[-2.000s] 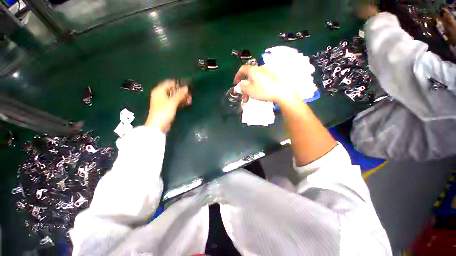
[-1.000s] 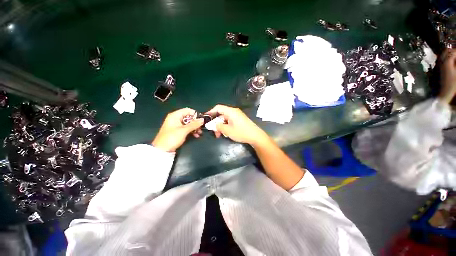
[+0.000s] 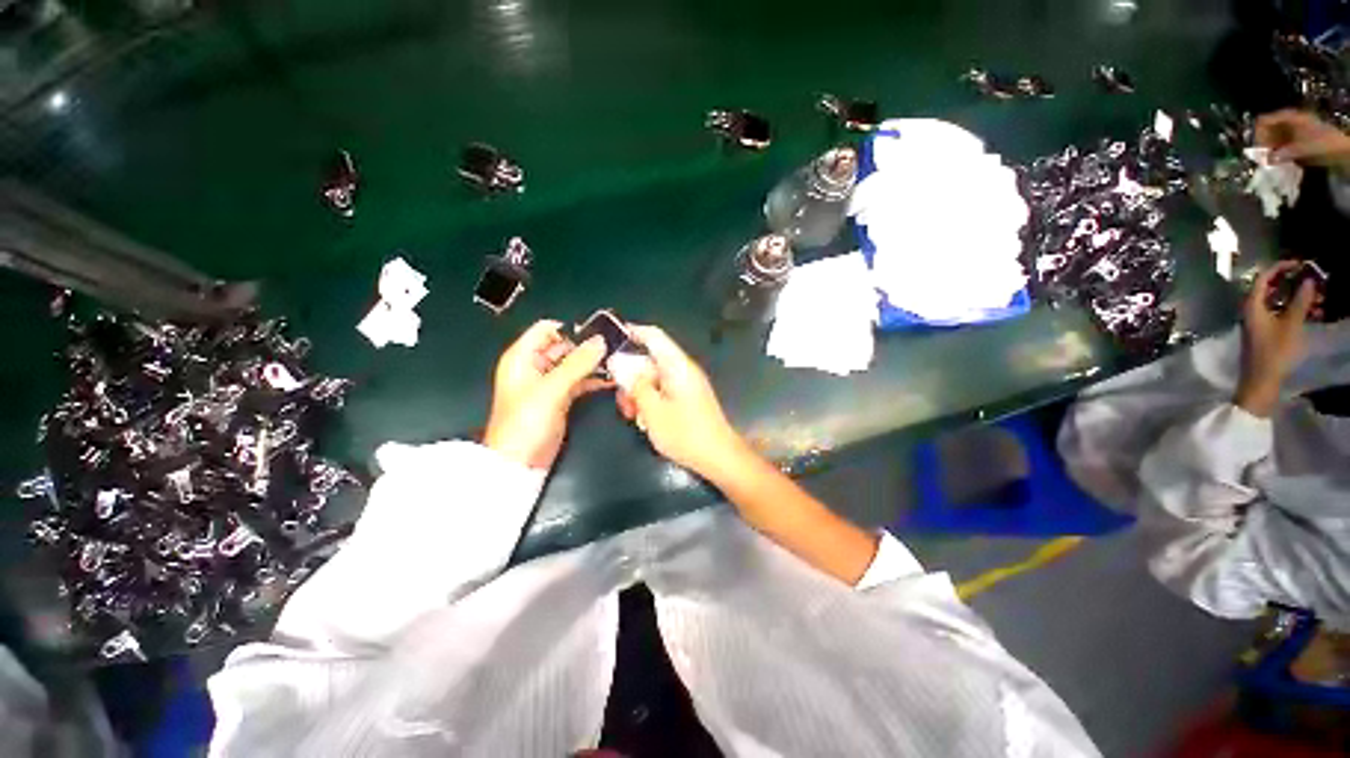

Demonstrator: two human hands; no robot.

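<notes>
My left hand (image 3: pixel 538 388) holds a black-and-silver keychain (image 3: pixel 603 329) in its fingertips, its clasp end partly hidden by the fingers. My right hand (image 3: pixel 669 397) pinches a small white cloth (image 3: pixel 631 367) against the keychain's right side. Another keychain (image 3: pixel 504 282) lies on the green surface (image 3: pixel 444 388) just beyond my left hand. A small crumpled white cloth (image 3: pixel 395 305) lies left of it. Loose white sheets (image 3: pixel 825 314) lie right of my hands, beside the tall white cloth stack (image 3: pixel 943 222).
Two clear bottles (image 3: pixel 766 261) stand left of the stack, on a blue tray (image 3: pixel 970 316). A large keychain pile (image 3: pixel 185 481) is at left, a smaller one (image 3: pixel 1103 237) at right. Single keychains (image 3: pixel 490 169) lie farther back. A coworker's hands (image 3: pixel 1267 333) are at the right edge.
From two seconds ago, my hands have come together. Since one second ago, the held keychain has tilted, its black face now showing more. The coworker's hands have come further into view.
</notes>
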